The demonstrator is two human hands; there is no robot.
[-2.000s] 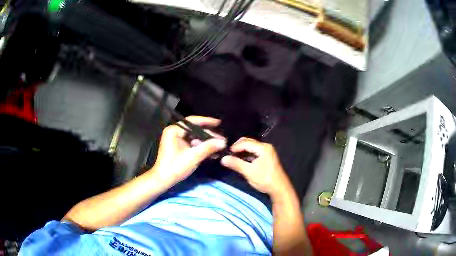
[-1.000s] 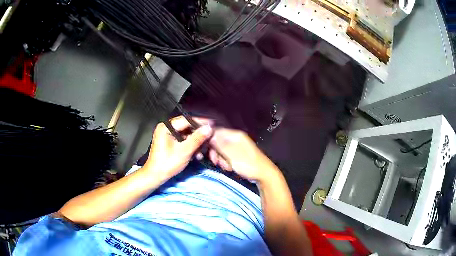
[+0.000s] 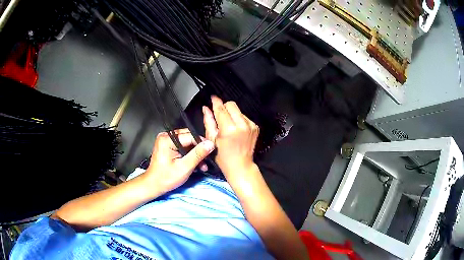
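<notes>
Several thin black cables point(image 3: 175, 99) hang down from the upper left into my left hand point(image 3: 175, 161), which is closed on them between thumb and fingers above my lap. My right hand point(image 3: 233, 133) is beside it, palm down, with its fingers extended and somewhat apart. I see nothing held in it, though its underside is hidden. A dark cable bundle point(image 3: 239, 94) lies across my lap beyond the right hand, with loose ends at its right.
A brass-coloured fixture point(image 3: 387, 62) with a long handle lies on the perforated tabletop point(image 3: 325, 23) at upper right. Thick black cable hanks point(image 3: 51, 157) hang at left. A white open-frame stand point(image 3: 336, 203) is at right, with a red object point(image 3: 330, 249) near it.
My right hand has moved up from beside the left fingertips, and its fingers have extended. My left hand still holds the cables. The view has shifted, showing more of the table.
</notes>
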